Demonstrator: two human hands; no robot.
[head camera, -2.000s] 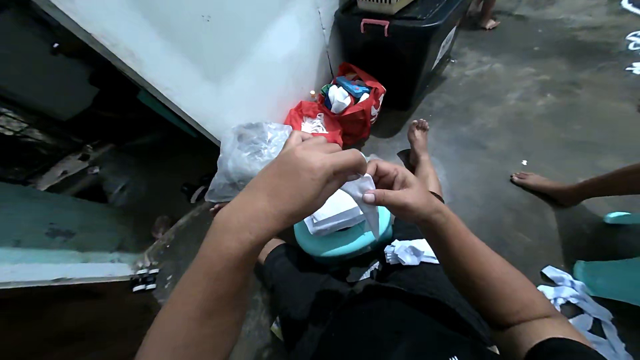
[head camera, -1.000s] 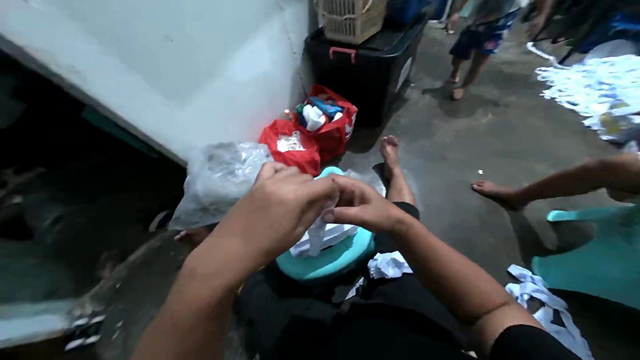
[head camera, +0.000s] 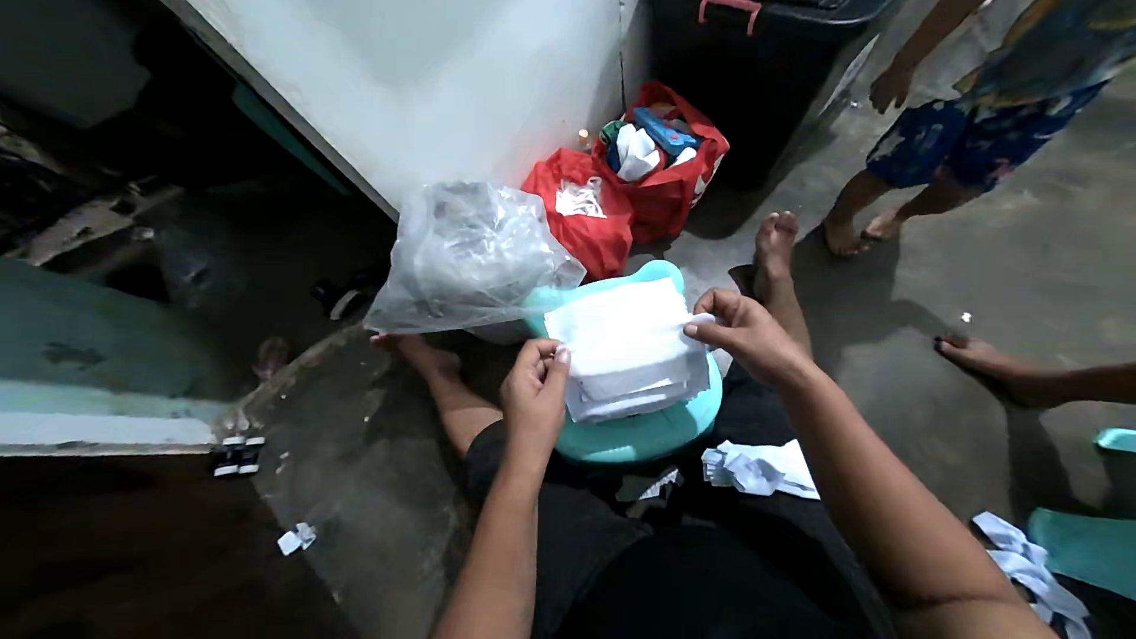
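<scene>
A white cloth piece (head camera: 621, 324) is spread between my hands, above a stack of white cloth pieces (head camera: 635, 399) on a turquoise plastic stool (head camera: 639, 441). My left hand (head camera: 537, 390) pinches its left edge between thumb and fingertips. The right edge is pinched by my right hand (head camera: 745, 333). A crumpled bundle of white cloth (head camera: 761, 468) lies on my right thigh, beside the stool.
Beyond the stool are a clear plastic bag (head camera: 470, 257), two red bags (head camera: 581, 213) with contents and a black storage box (head camera: 728, 89). A person (head camera: 967, 133) stands at upper right; another person's foot (head camera: 985, 359) is at right. White strips (head camera: 1029, 568) lie lower right.
My hands, close together in both earlier frames, have moved apart, and the white cloth is now spread flat between them. The standing person appears nearer.
</scene>
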